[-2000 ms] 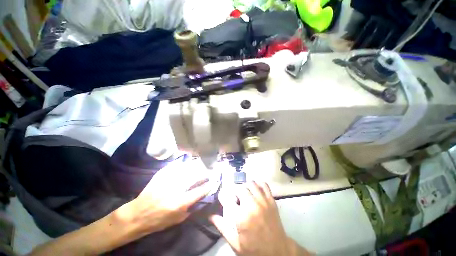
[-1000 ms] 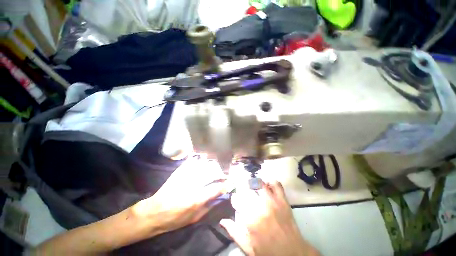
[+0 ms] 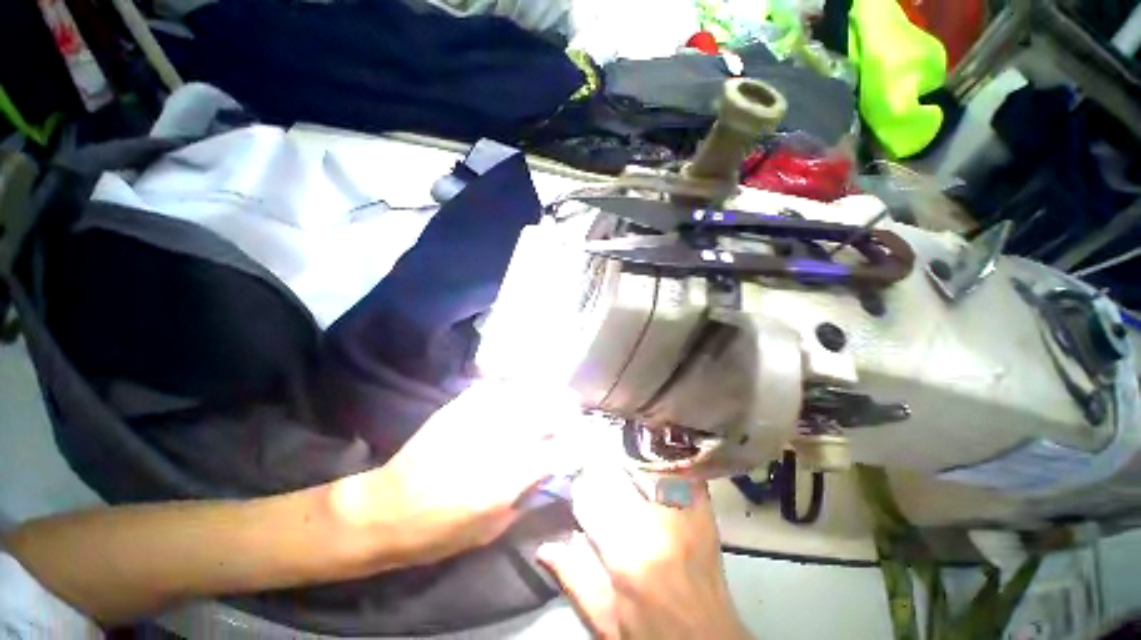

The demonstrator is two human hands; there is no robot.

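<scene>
My left hand (image 3: pixel 457 469) lies on the garment with its fingertips near the needle area, washed out by bright light. My right hand (image 3: pixel 651 550) is beside it, fingers pointing up at the machine head (image 3: pixel 701 350). The fingertips of both hands are lost in glare, so their grip cannot be told. The dark grey garment body (image 3: pixel 225 438) is heaped left of the needle, with a white-grey panel (image 3: pixel 269 206) and a navy panel (image 3: pixel 444 256) running towards the head. The needle and presser foot are hidden.
Thread snips (image 3: pixel 776 256) rest on top of the head. Black-looped scissors (image 3: pixel 803 485) lie on the bed, partly hidden behind the head. A camouflage strip (image 3: pixel 891 538) hangs at the right. Navy cloth (image 3: pixel 388 69), red cloth (image 3: pixel 801 173) and neon yellow-green cloth (image 3: pixel 895 81) lie behind.
The view has shifted and tilted, so the machine head appears further right and closer. More of the navy panel shows. Both hands stay close together near the needle.
</scene>
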